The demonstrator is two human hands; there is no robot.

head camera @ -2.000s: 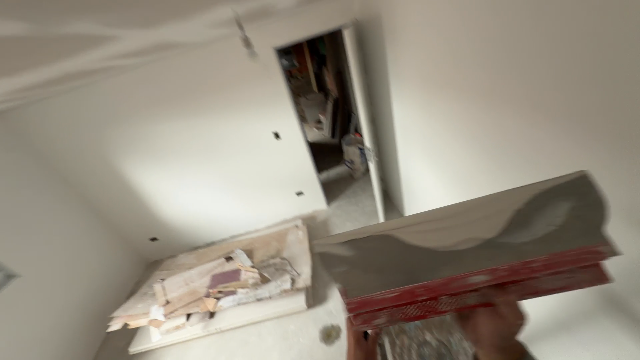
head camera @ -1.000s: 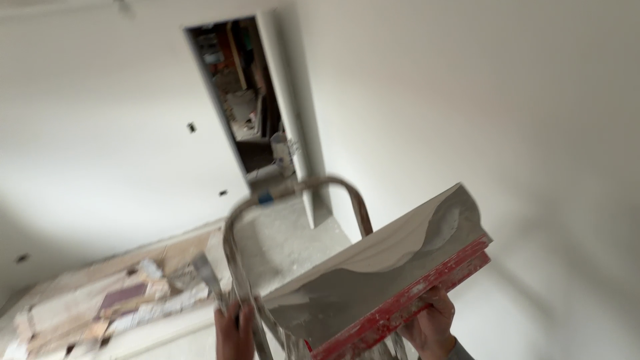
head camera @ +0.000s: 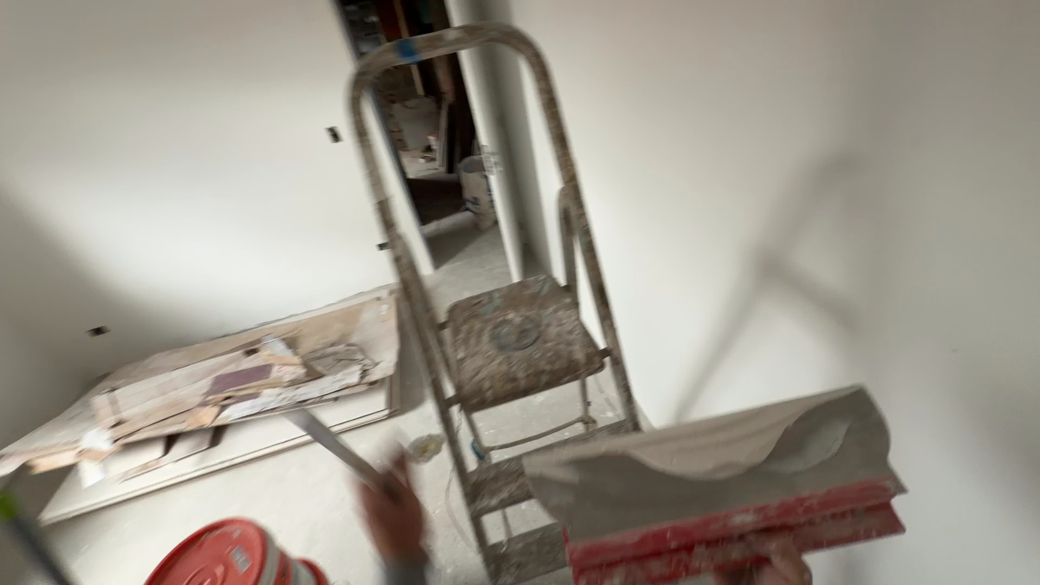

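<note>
My right hand (head camera: 772, 566) grips the red handle of a wide drywall skimming blade (head camera: 715, 479) at lower right, whose grey face carries a wavy layer of joint compound. My left hand (head camera: 394, 508), blurred, is closed around a narrow metal-bladed tool (head camera: 333, 443), probably a putty knife, pointing up and left. Between and beyond both hands stands a compound-spattered stepladder (head camera: 524, 341) with a tall curved rail. The wide blade overlaps the ladder's lower steps in view; whether they touch cannot be told.
A red-lidded bucket (head camera: 215, 556) stands at the bottom left. Behind it, stacked boards (head camera: 236, 455) hold drywall scraps (head camera: 244, 378). A doorway (head camera: 431, 138) opens at the back, with a bag (head camera: 478, 191) beyond. A pale wall (head camera: 731, 203) runs along the right side.
The view has shifted, bringing the stepladder and red-lidded bucket into sight. The wide blade was steeply tilted a second ago and is now nearer level. Both hands keep their tools.
</note>
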